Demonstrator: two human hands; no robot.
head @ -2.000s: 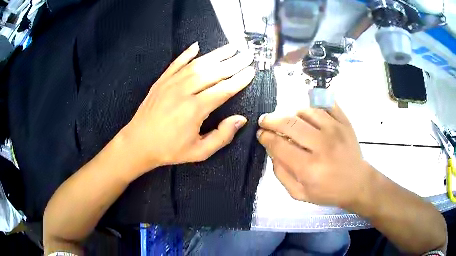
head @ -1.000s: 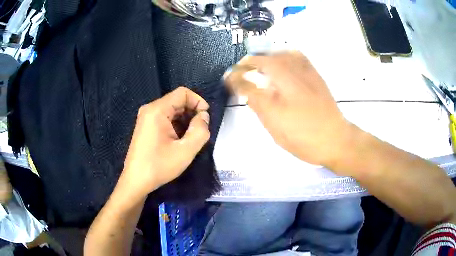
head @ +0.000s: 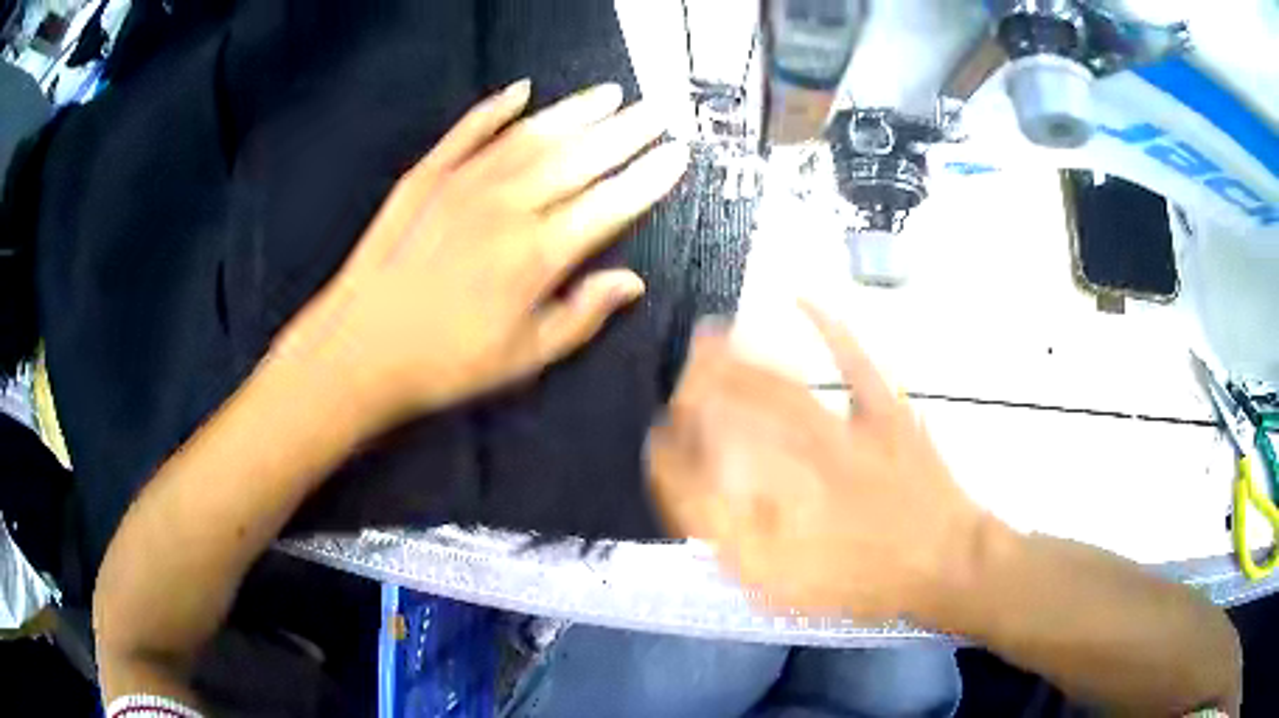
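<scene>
The black fabric panel [head: 351, 154] lies over the left of the white sewing machine table, its right edge running up to the presser foot [head: 729, 133]. My left hand [head: 463, 260] lies flat on the panel with fingers apart, fingertips close to the presser foot. My right hand [head: 800, 463] is blurred at the panel's lower right edge. Its fingers are bent over the edge, and I cannot tell whether they pinch the cloth. The machine head [head: 1164, 112] with blue stripe stands at the upper right.
A smartphone [head: 1125, 236] lies at the right. Snips with a yellow handle [head: 1253, 519] lie at the right table edge, beside something green. A marked band [head: 561, 586] runs along the front table edge. A blue crate [head: 438, 656] is below, beside the lap.
The view has shifted, showing more of the machine head. My left hand has gone from a pinch to flat on the cloth, further up. My right hand has moved down along the panel's edge, away from the machine.
</scene>
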